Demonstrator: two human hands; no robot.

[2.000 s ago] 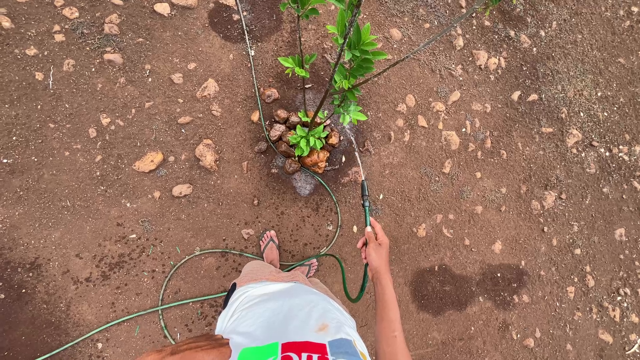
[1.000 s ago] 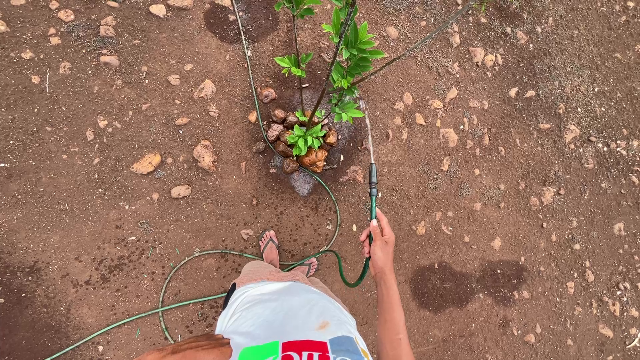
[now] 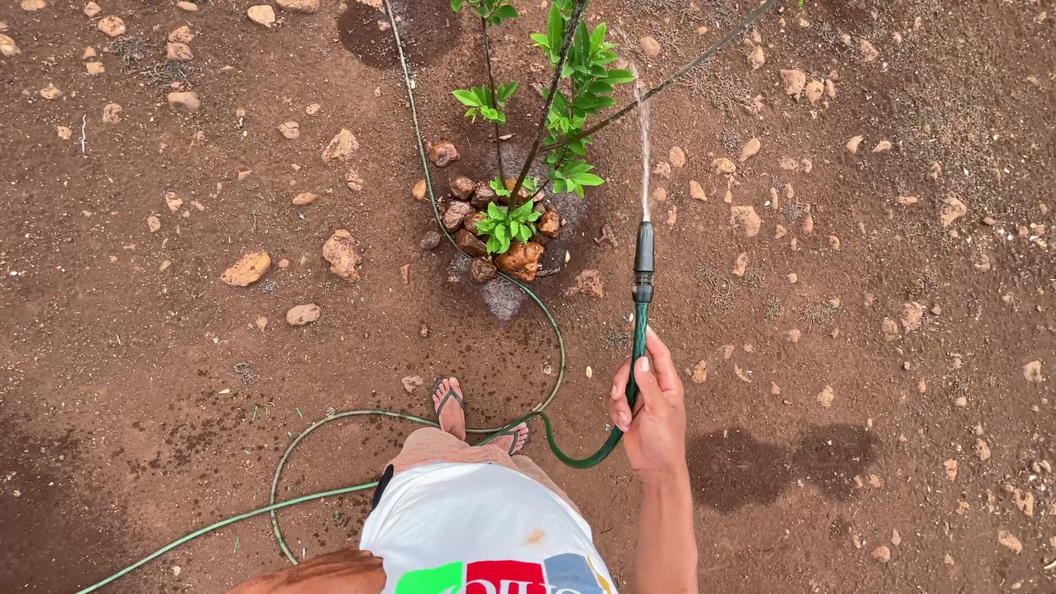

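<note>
My right hand (image 3: 653,404) grips a green garden hose (image 3: 638,338) just below its black spray nozzle (image 3: 644,256), which points away from me. A thin stream of water (image 3: 645,148) leaves the nozzle and runs to the right of the leafy young tree (image 3: 569,99). Wet stones (image 3: 520,260) ring the tree's base, with damp soil around them. Of my left arm (image 3: 318,575) only a part shows at the bottom edge; the left hand is out of view.
The hose loops over the soil (image 3: 206,346) by my sandalled feet (image 3: 450,406) and runs past the left of the stones. Loose rocks (image 3: 246,269) lie scattered about. Dark wet patches (image 3: 775,464) mark the ground at the right. A bare branch (image 3: 685,73) reaches to the upper right.
My right hand and the nozzle have moved to the right, away from the tree's base. The water stream, earlier angled toward the plant's lower leaves, now runs farther forward beside it.
</note>
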